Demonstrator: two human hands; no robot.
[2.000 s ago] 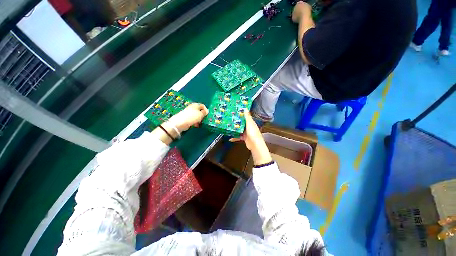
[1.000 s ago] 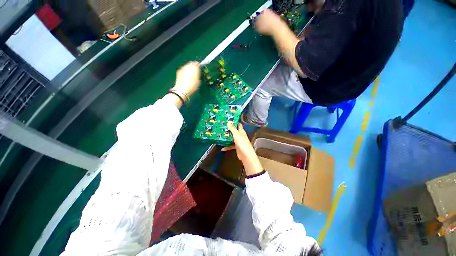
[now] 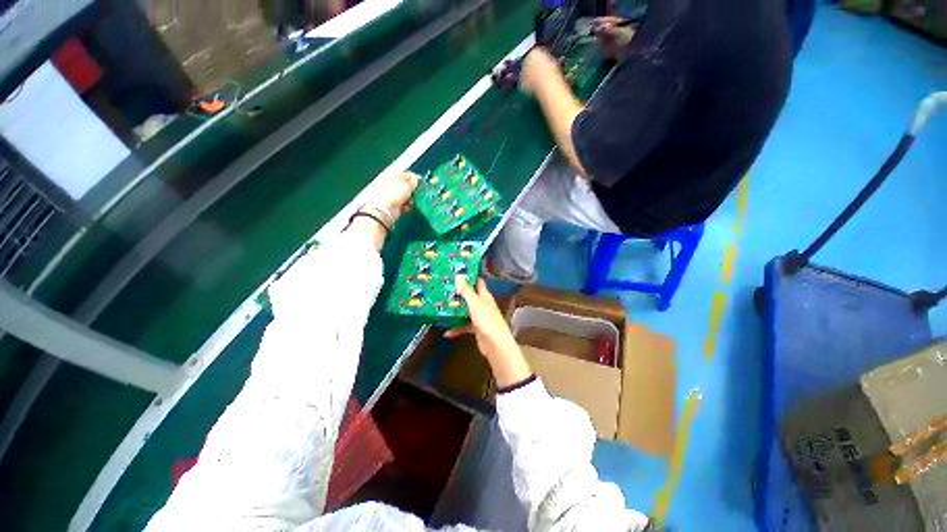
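Note:
My right hand (image 3: 481, 315) holds a green circuit board panel (image 3: 434, 278) by its right edge, over the bench's front edge; it may be a stack. My left hand (image 3: 395, 194) reaches forward and grips the left corner of another circuit board panel (image 3: 455, 194) on the bench. Part of a further panel shows beneath that one. Both panels carry yellow and dark components facing up. A red bubble bag (image 3: 356, 454) lies below my left arm, partly hidden by the sleeve.
A person in a dark shirt (image 3: 691, 114) sits on a blue stool (image 3: 646, 267) at the right, hands among dark wired parts. An open cardboard box with a white tray (image 3: 566, 324) stands right of my knees. A blue cart (image 3: 831, 343) holds cartons at far right. The conveyor (image 3: 260, 177) runs beyond the bench.
My left hand went from beside the held panel to the panels further along the bench. A component-side-up panel now lies on top there. My right hand keeps its panel, now tilted differently.

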